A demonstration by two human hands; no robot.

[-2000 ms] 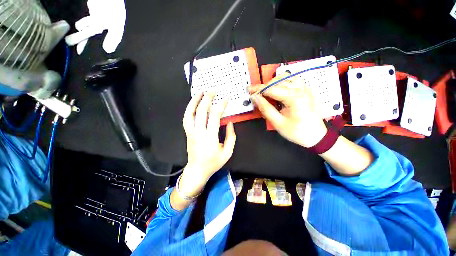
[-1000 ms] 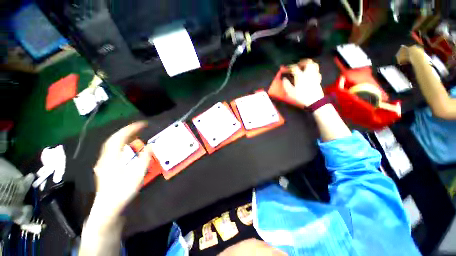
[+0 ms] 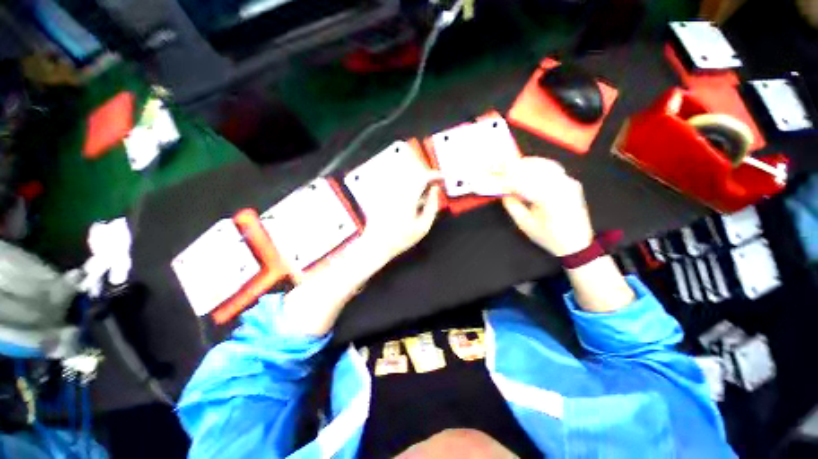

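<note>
Four flat white square units with dark corner dots lie in a row on orange-red pads: the far left unit [image 3: 217,266], the second [image 3: 309,222], the third [image 3: 381,179] and the rightmost [image 3: 466,152]. My right hand [image 3: 549,208] has its fingertips together at the lower right corner of the rightmost unit. Whether they pinch something small is blurred. My left hand [image 3: 405,215] is over the lower edge of the third unit, fingers curled beside the rightmost unit. Its grip is unclear.
A black mouse [image 3: 574,94] sits on an orange pad [image 3: 549,115]. A red tape dispenser [image 3: 686,152] stands right of it. More pale units [image 3: 758,267] stand in a black tray at right. A grey cable [image 3: 395,112] runs behind the row. A dark scanner [image 3: 127,345] lies far left.
My left hand has moved right from the row's left end. My right hand has left the mouse and come down to the rightmost unit. The view has shifted, showing more at right.
</note>
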